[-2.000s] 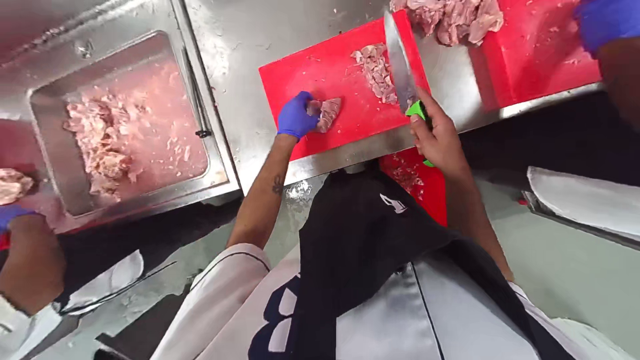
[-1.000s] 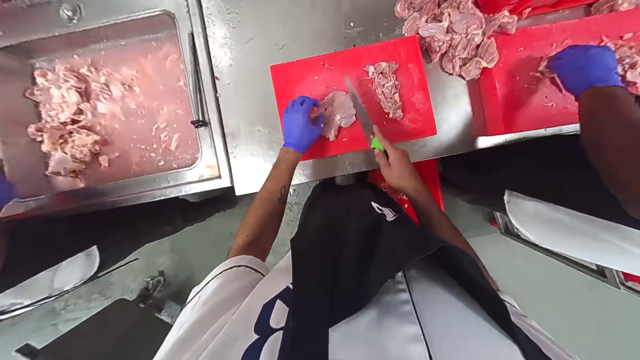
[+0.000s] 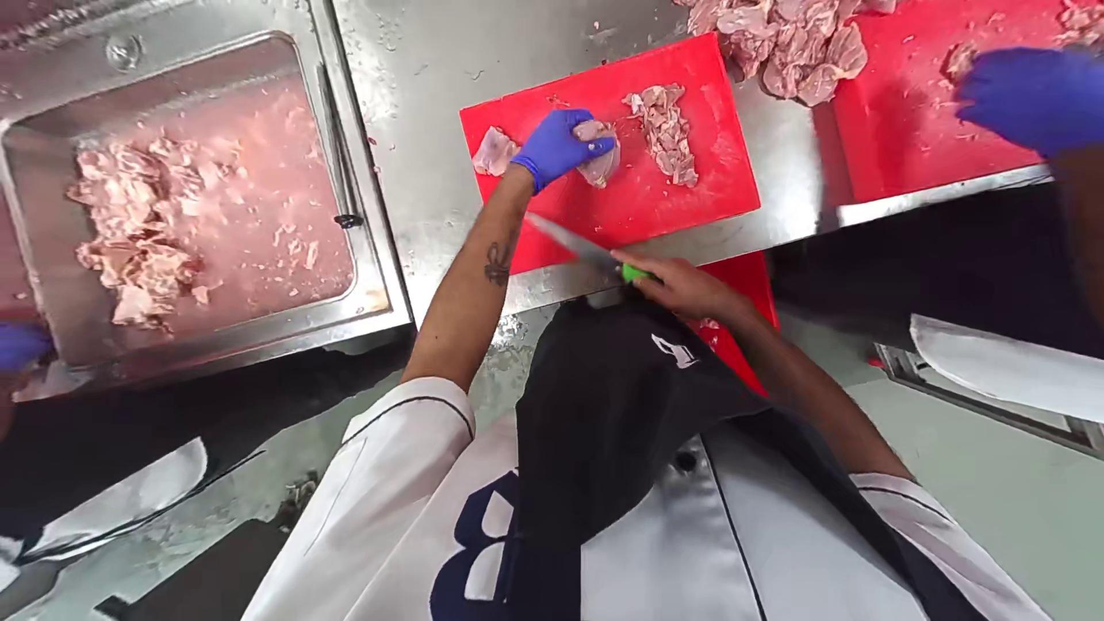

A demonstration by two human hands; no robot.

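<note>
My left hand (image 3: 561,148), in a blue glove, grips a piece of raw meat (image 3: 597,155) on a red cutting board (image 3: 569,207). Another meat piece (image 3: 495,153) lies at the board's left edge. Right of my left hand is a narrow pile of cut meat (image 3: 666,134). My right hand (image 3: 677,285), ungloved, is shut on the green handle of a knife (image 3: 573,241). The blade points up and left over the board's near edge, apart from the meat, and is somewhat blurred.
Left, a metal sink (image 3: 319,297) holds raw meat pieces (image 3: 142,233) in reddish liquid. Beyond the board's upper right corner lies a meat heap (image 3: 789,43). A co-worker's gloved hand (image 3: 1031,99) is over another red board (image 3: 906,129); another gloved hand (image 3: 21,345) shows far left.
My left hand has moved right with meat in its fingers. The knife has moved from beside the cut pile to the board's near edge. A meat piece now shows at the board's left edge.
</note>
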